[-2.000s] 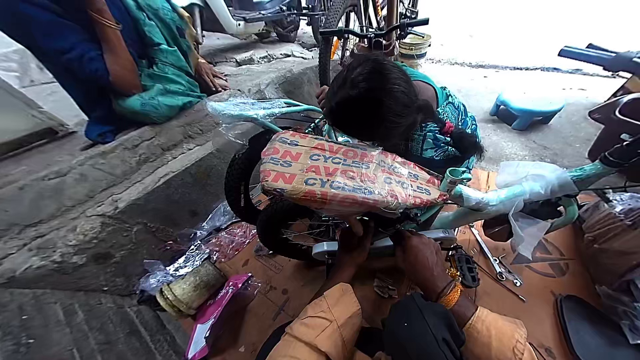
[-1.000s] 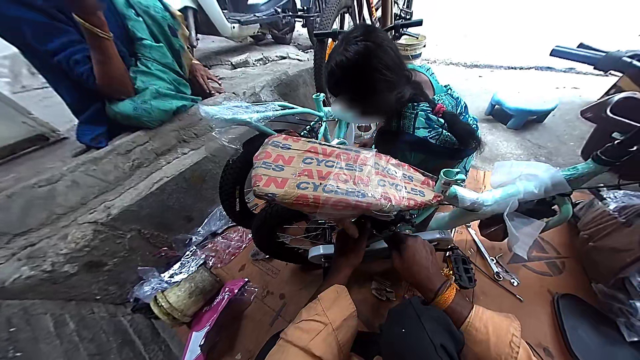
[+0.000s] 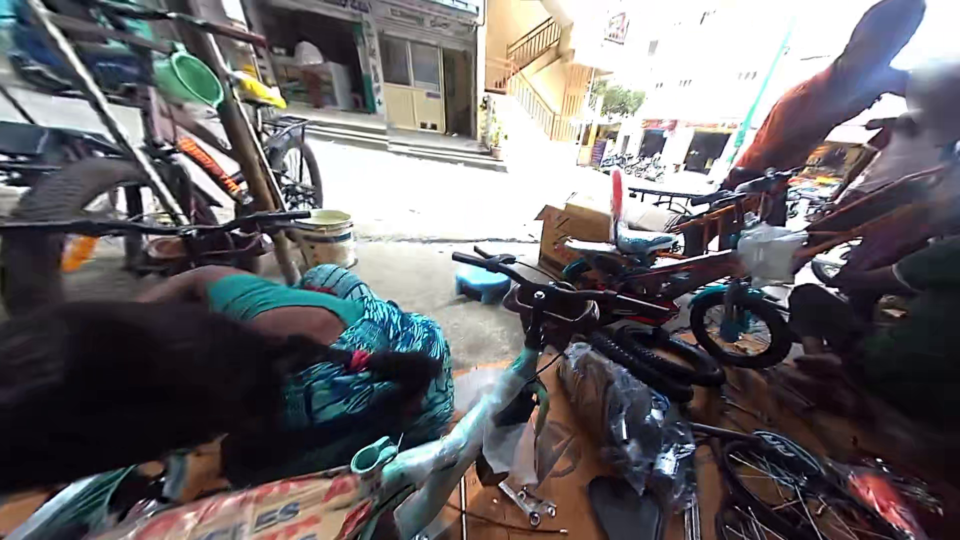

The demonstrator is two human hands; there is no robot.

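Neither of my hands shows in the head view. Along the bottom lies the pale green bicycle frame [image 3: 457, 442], partly wrapped in clear plastic, with its open seat tube [image 3: 373, 454] near the lower middle. A printed cardboard wrap [image 3: 277, 510] covers part of it at the bottom edge. Black handlebars [image 3: 525, 281] rise from its far end. Spanners [image 3: 529, 504] rest on the brown cardboard sheet below the frame. A person in a patterned teal garment [image 3: 375, 337] bends close over the frame on the left, the dark hair blurred.
Bicycles stand at the left, beside a paint bucket [image 3: 326, 236]. A blue plastic stool [image 3: 482, 283] is beyond the handlebars. Loose tyres [image 3: 652, 356], plastic-wrapped parts [image 3: 630, 420] and a spoked wheel [image 3: 780, 480] lie at right. Other people are at the right near a small bicycle [image 3: 739, 322].
The view has swung up and to the right, so both my hands, which were under the wrapped frame, have left it. The person in teal bends lower than a second ago.
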